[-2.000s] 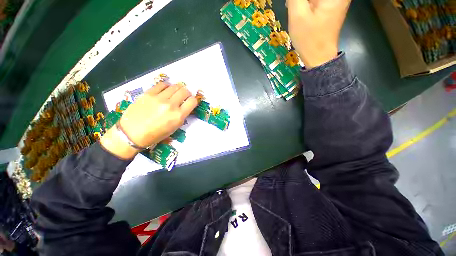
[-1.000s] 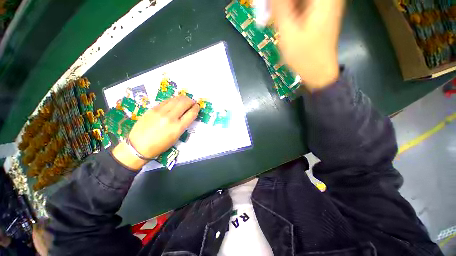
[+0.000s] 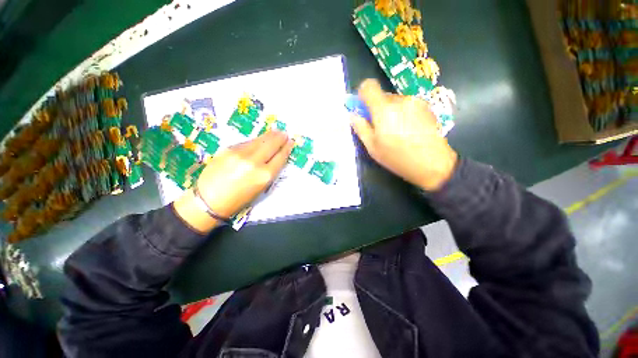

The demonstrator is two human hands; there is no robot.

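Note:
Green circuit board strips [image 3: 168,155] with amber flex tails lie on a white work sheet [image 3: 315,84]. My left hand [image 3: 241,175] lies over the strips, fingers together, covering part of them; its fingertips touch a strip [image 3: 302,150] that reaches to the right. Whether it grips the strip is hidden. My right hand [image 3: 402,133] is at the sheet's right edge and holds a small blue-and-white item [image 3: 357,106] between thumb and finger. A fanned batch of strips [image 3: 395,56] lies beyond my right hand, which covers its near end.
Dense stacked strips [image 3: 63,150] stand left of the sheet. A tan cardboard tray [image 3: 556,84] packed with strips is at the right. The dark green bench [image 3: 490,42] has a white-edged ledge [image 3: 133,42] behind. Grey floor with yellow lines shows at lower right.
My right hand has moved down and left from the fanned batch to the sheet's edge, with the blue-and-white item now visible. My left hand stays over the strips. The view has shifted slightly.

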